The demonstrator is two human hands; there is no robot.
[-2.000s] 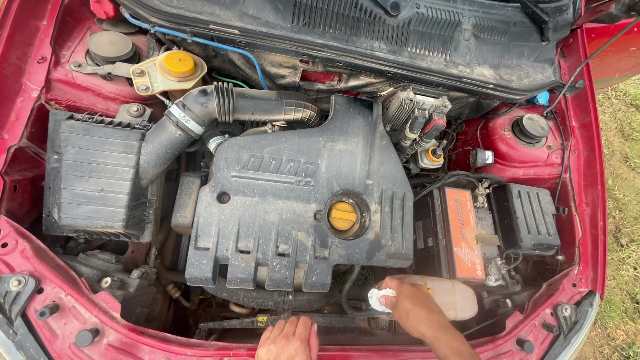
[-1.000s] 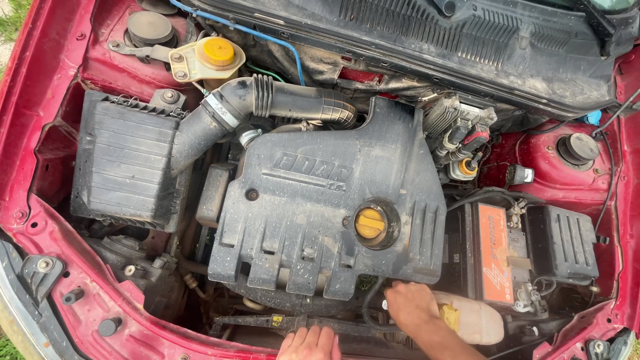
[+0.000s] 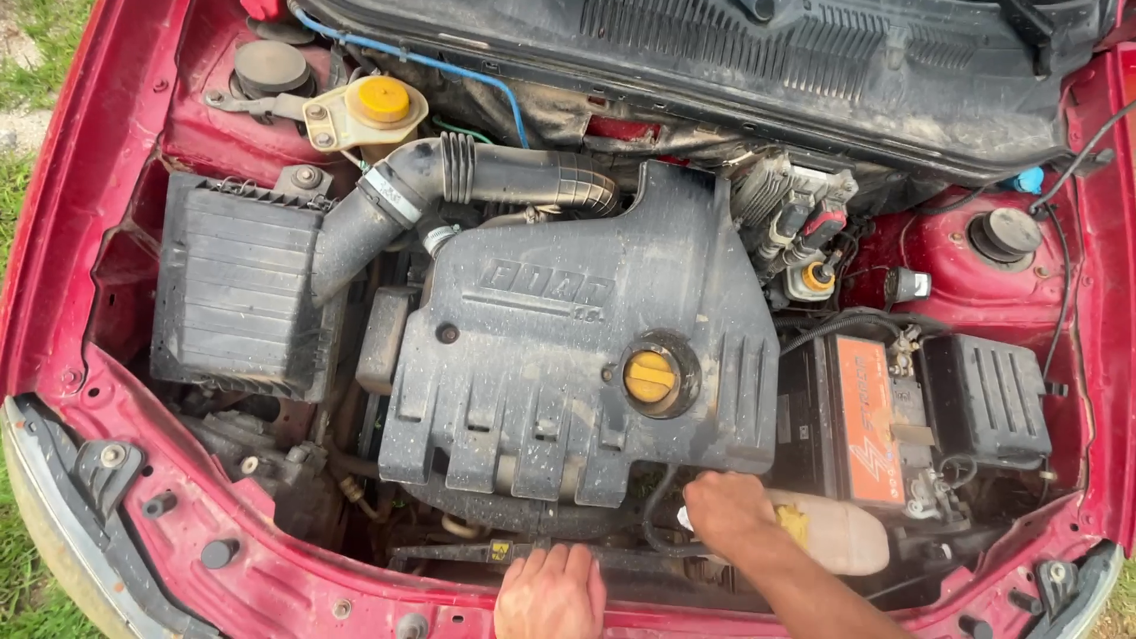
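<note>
My left hand [image 3: 550,593] rests with its fingers over the front edge of the red engine bay, at the bottom middle. My right hand [image 3: 729,510] is closed around something white [image 3: 684,518], of which only a small part shows, at the left end of a pale plastic coolant reservoir [image 3: 852,537]. A thin black hose [image 3: 655,510] curves just left of that hand. Behind both hands lies the dusty grey engine cover [image 3: 541,373] with its yellow oil filler cap [image 3: 650,377].
The air filter box [image 3: 240,293] and ribbed intake hose [image 3: 506,177] are at the left. A yellow-capped fluid reservoir [image 3: 382,99] stands behind them. At the right sit the battery [image 3: 865,417] and a black ribbed box [image 3: 994,399]. The red front crossmember [image 3: 302,577] runs along the near side.
The white thing at my right hand showed more two seconds ago; the fingers now cover most of it. My left hand stays on the front edge. The view has shifted.
</note>
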